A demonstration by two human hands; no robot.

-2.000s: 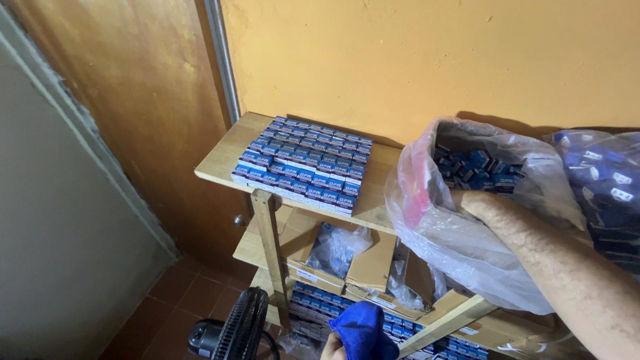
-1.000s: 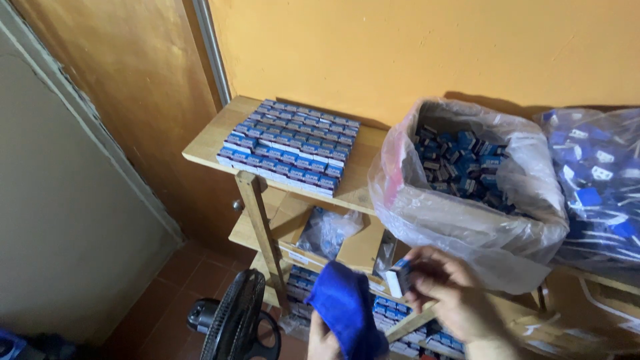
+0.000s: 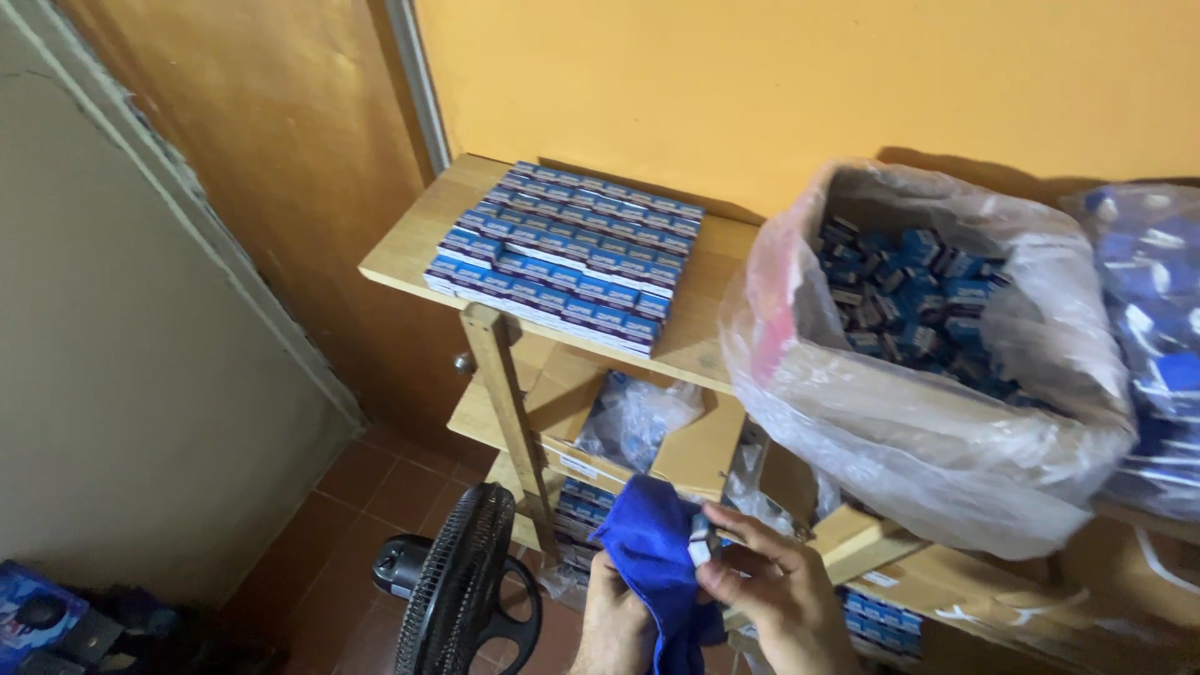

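My left hand (image 3: 616, 605), low in the middle of the head view, grips a blue cloth (image 3: 654, 553). Just to its right, my right hand (image 3: 771, 586) pinches a small blue and white box (image 3: 703, 541) between thumb and fingers, beside the cloth; whether the two touch is unclear. Rows of similar small boxes (image 3: 572, 258) lie packed in a block on the wooden top shelf (image 3: 712, 328). Right of them stands a carton lined with a clear plastic bag (image 3: 947, 422), with many loose small boxes (image 3: 914, 300) inside.
A black fan (image 3: 459, 581) stands left of my hands. Lower shelves hold an open cardboard box (image 3: 698, 445) with plastic in it and more stacked small boxes (image 3: 881, 623). A clear bag of blue and white items (image 3: 1158, 309) is at the far right. A wooden shelf post (image 3: 506, 412) rises in front.
My right hand was at the mouth of the lined carton, then came down and left with a small box. It is now close beside the blue cloth in my left hand.
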